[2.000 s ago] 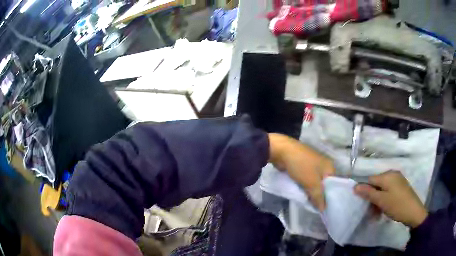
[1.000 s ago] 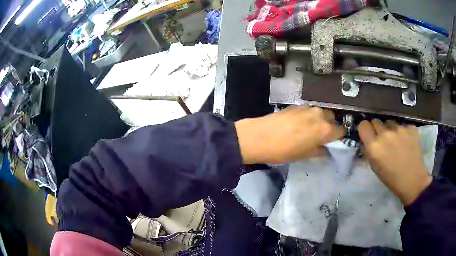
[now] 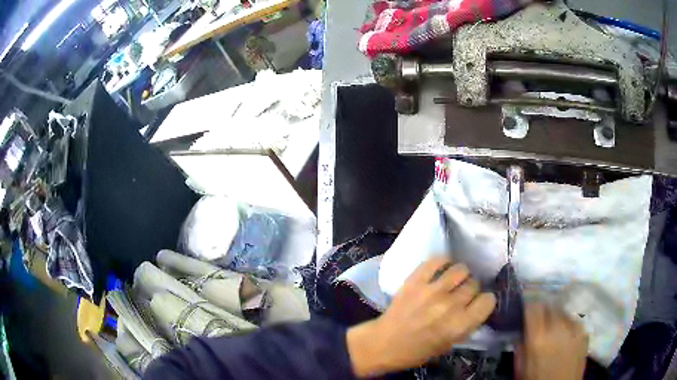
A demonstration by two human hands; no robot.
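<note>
A dark sewn garment piece (image 3: 507, 300) lies between my hands, just below the tip of the narrow silver blade (image 3: 514, 211). My left hand (image 3: 434, 312) is at its left side with the fingers curled. My right hand (image 3: 553, 341) is blurred at its right side and cut off by the lower edge. The fingers partly hide the piece, and the right hand's hold is unclear. The white pad cloth (image 3: 579, 256) lies under the blade, with a red mark at its upper left. A pale fabric piece (image 3: 364, 278) with dark patterned cloth lies left of my left hand.
The machine casting (image 3: 549, 48) and metal plate (image 3: 549, 137) stand above the pad, with a short dark post (image 3: 591, 184) right of the blade. A red plaid rag (image 3: 438, 22) lies on top. Tied beige bundles (image 3: 185, 304) and a clear plastic bag (image 3: 252, 236) are at left.
Both hands have moved down from the blade's base to below its tip. The pale face between the hands has given way to a dark one. Beige bundles and the bag have come into view.
</note>
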